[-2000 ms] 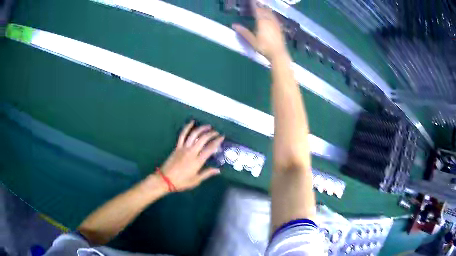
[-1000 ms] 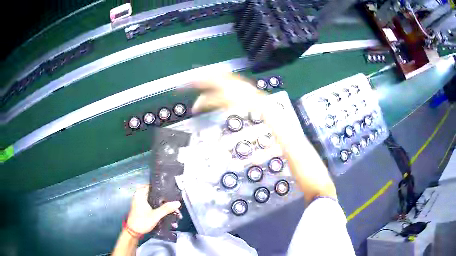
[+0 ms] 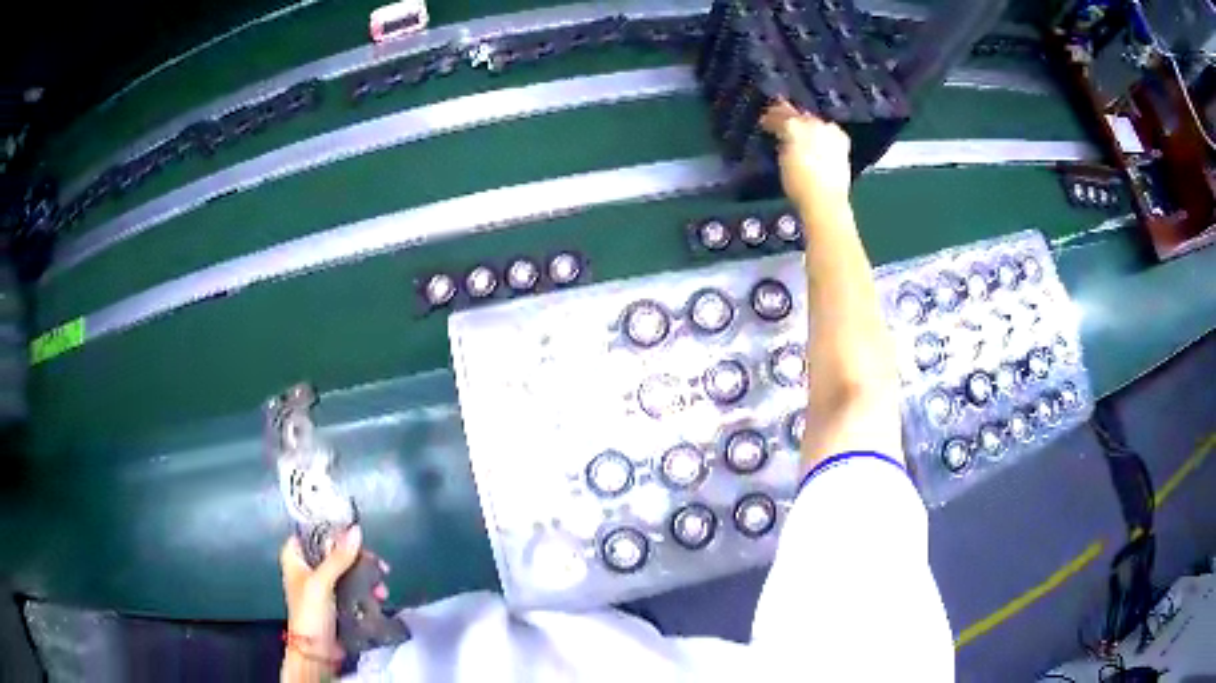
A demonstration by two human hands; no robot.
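My left hand (image 3: 320, 574) grips a long dark holder (image 3: 310, 483) at the lower left, beside the blister tray. The holder shows a pale, shiny middle, and its lower end runs down beside my sleeve. My right hand (image 3: 808, 144) reaches across the tray to the near side of the dark ribbed stack of holders (image 3: 827, 60). Its fingertips are against the stack; whether they grip a holder is hidden. The clear blister tray (image 3: 514, 400) lies in front of me with black-ringed round units (image 3: 727, 380) in its middle and right pockets. My right forearm covers its right part.
Two holders filled with rounds (image 3: 502, 278) (image 3: 750, 232) lie beyond the tray. A second filled tray (image 3: 994, 350) is at the right. Pale rails (image 3: 400, 240) cross the green surface. Dark strips (image 3: 507, 60) lie along the far rail. A brown fixture (image 3: 1147, 147) stands at the far right.
My right hand has moved from above the tray to the stack. My left hand, with the holder, has moved left, away from the tray edge. The view has shifted slightly.
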